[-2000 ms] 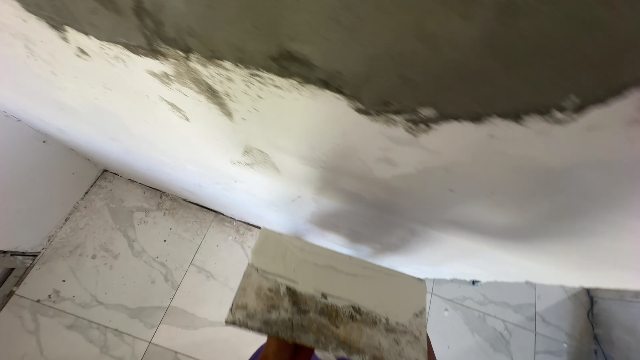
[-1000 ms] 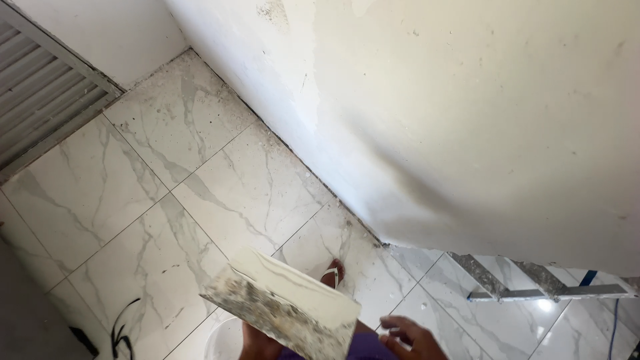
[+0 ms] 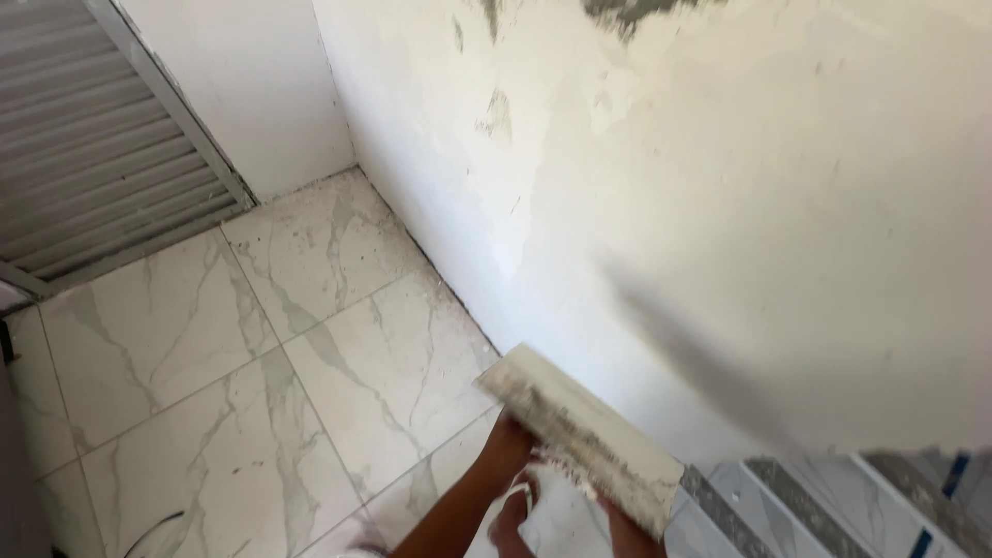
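Observation:
A wide rectangular plastering tool point(image 3: 589, 434) is tilted in front of the lower wall, its face coated with pale plaster and grey-brown residue along the lower part. My left hand point(image 3: 513, 440) grips it from behind near its left end, the fingers mostly hidden. At the lower right end my right hand point(image 3: 629, 527) holds the tool's edge, partly covered by it. The white wall point(image 3: 736, 217) has smooth pale coating, with a rough grey patch point(image 3: 632, 12) at the top. The tool's near face appears slightly blurred.
Marble-look floor tiles point(image 3: 178, 349) meet the wall along a dark joint. A grey louvred metal door point(image 3: 101, 147) stands at upper left. My sandalled foot point(image 3: 527, 496) is below the tool. A ladder point(image 3: 783, 496) with wide, stained steps is at lower right.
My right hand, apart from the tool with fingers spread one second ago, is now at its right end. The view has swung away from the large grey wall area seen two seconds ago.

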